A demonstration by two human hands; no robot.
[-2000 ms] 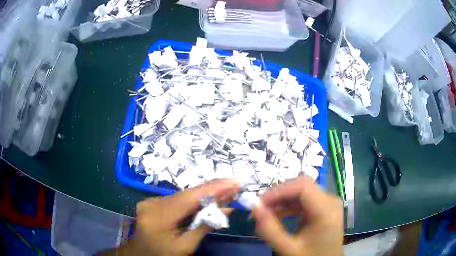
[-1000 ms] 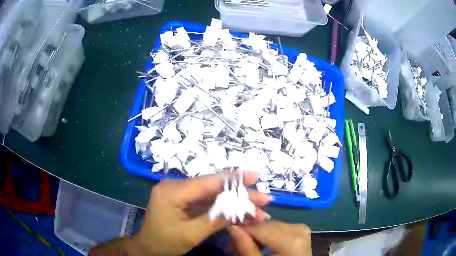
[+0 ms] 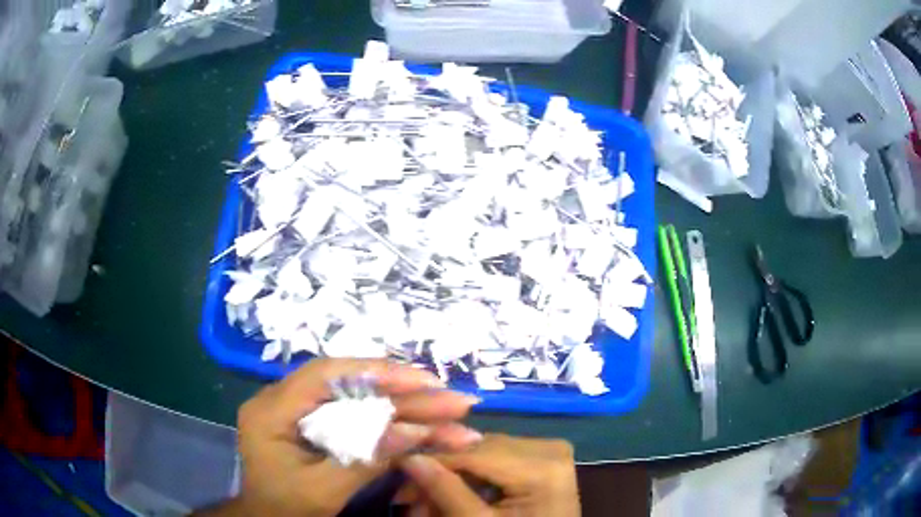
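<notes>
My left hand (image 3: 303, 444) is bare and holds a bunch of tagged metal pins (image 3: 348, 424) at the near edge of the table, with the white flags fanned over the fingers and short stems showing above them. My right hand (image 3: 505, 475) is beside it, its fingertips touching or nearly touching the left fingers. Its fingers are curled, and whether they hold a pin is hidden. Just beyond the hands, the blue tray (image 3: 631, 374) is heaped with pins that carry white flags.
Right of the tray lie a green tool (image 3: 676, 293), a steel ruler (image 3: 704, 333) and black-handled scissors (image 3: 776, 318). Clear boxes of tagged pins (image 3: 707, 116) stand at the upper right. Stacked clear cases (image 3: 66, 192) are at the left, a long clear box (image 3: 485, 35) behind the tray.
The view has shifted. Two seconds ago my right hand pinched a white-flagged pin apart from the left bunch; now it is lower, curled against the left fingers. The left hand still holds its bunch.
</notes>
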